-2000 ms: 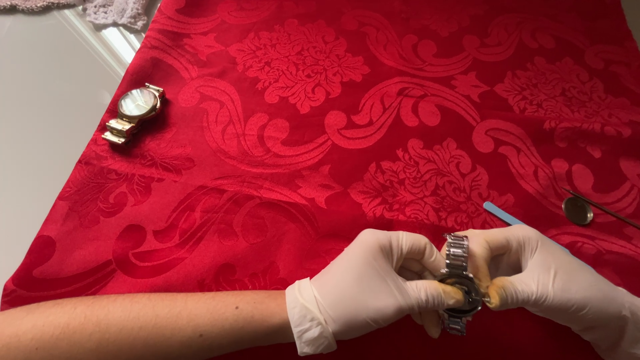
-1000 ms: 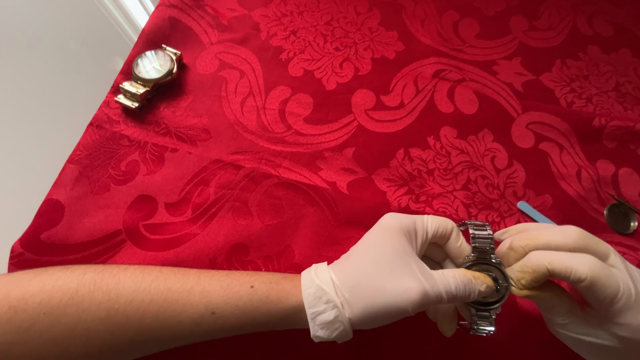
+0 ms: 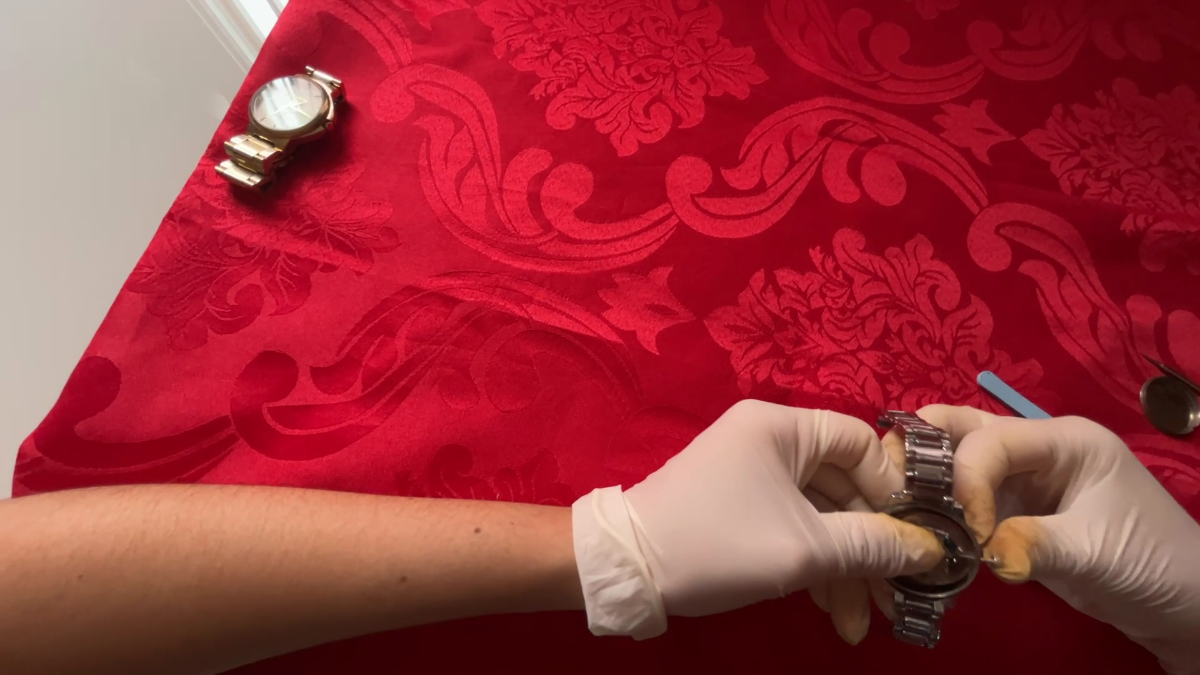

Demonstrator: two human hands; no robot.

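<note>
Both hands wear white gloves with yellowish stains at the fingertips. My left hand grips a silver-coloured metal wristwatch at lower right, its thumb lying over the round case. The bracelet runs up and down from the case, and dark inner parts show beside the thumb. At the case's right edge, my right hand pinches a small metal piece, probably the crown, between thumb and forefinger. Its other fingers are curled behind the watch and partly hidden.
A red damask cloth covers the surface. A gold-coloured wristwatch rests at upper left. Past my right hand lie a blue flat stick-like tool and a round metal watch case back. A pale surface borders the cloth at left.
The view has shifted, so the things on the cloth sit differently in the frame. Both hands stay at the silver-coloured watch, which shows more upright than two seconds ago.
</note>
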